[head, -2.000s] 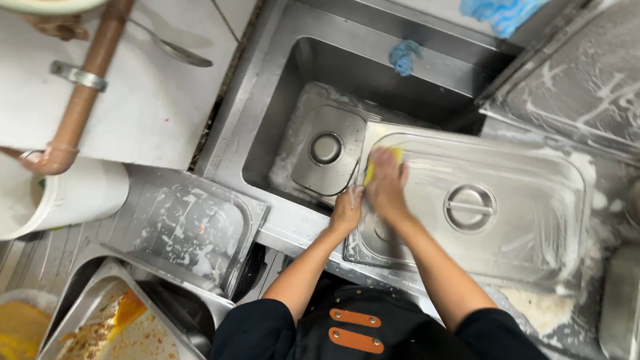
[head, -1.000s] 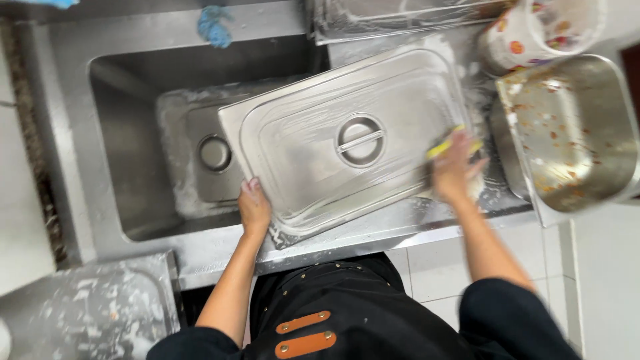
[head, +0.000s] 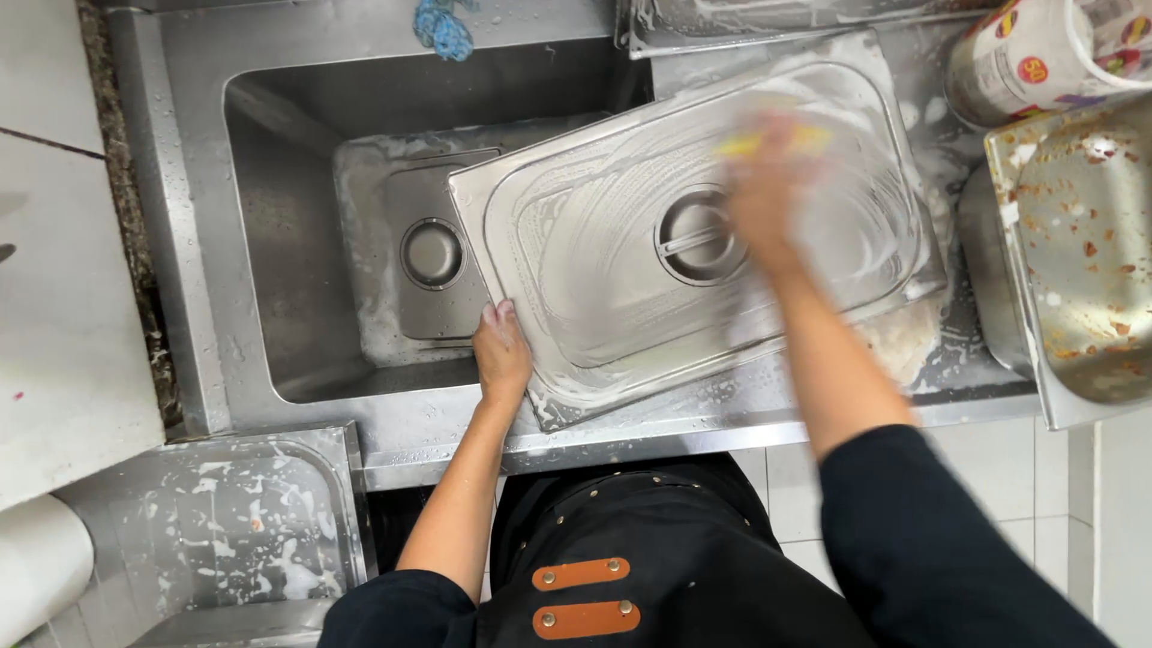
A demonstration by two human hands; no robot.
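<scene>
A large stainless steel pan lid (head: 612,270) with a recessed round handle lies tilted across the right side of the sink basin (head: 297,225) and the counter, streaked with suds. My left hand (head: 502,351) grips the lid's lower left edge. Over the upper right part of the lid, my right hand (head: 772,180) is blurred by motion and presses a yellow sponge (head: 819,138) to its surface. Inside the basin lies a smaller steel lid (head: 405,310) with a round recess, among shallow suds.
A blue mesh cloth (head: 443,31) rests on the sink's back rim. At right stand a food-stained steel pan (head: 1093,243) and a printed plastic tub (head: 999,72). Another soapy steel pan (head: 670,31) lies behind the lid. A suds-spotted steel tray (head: 234,522) is at lower left.
My right hand has moved with the sponge from the lid's right edge to its upper right area. My left hand stays at the lid's lower left edge. The view has swung right since the earliest frame.
</scene>
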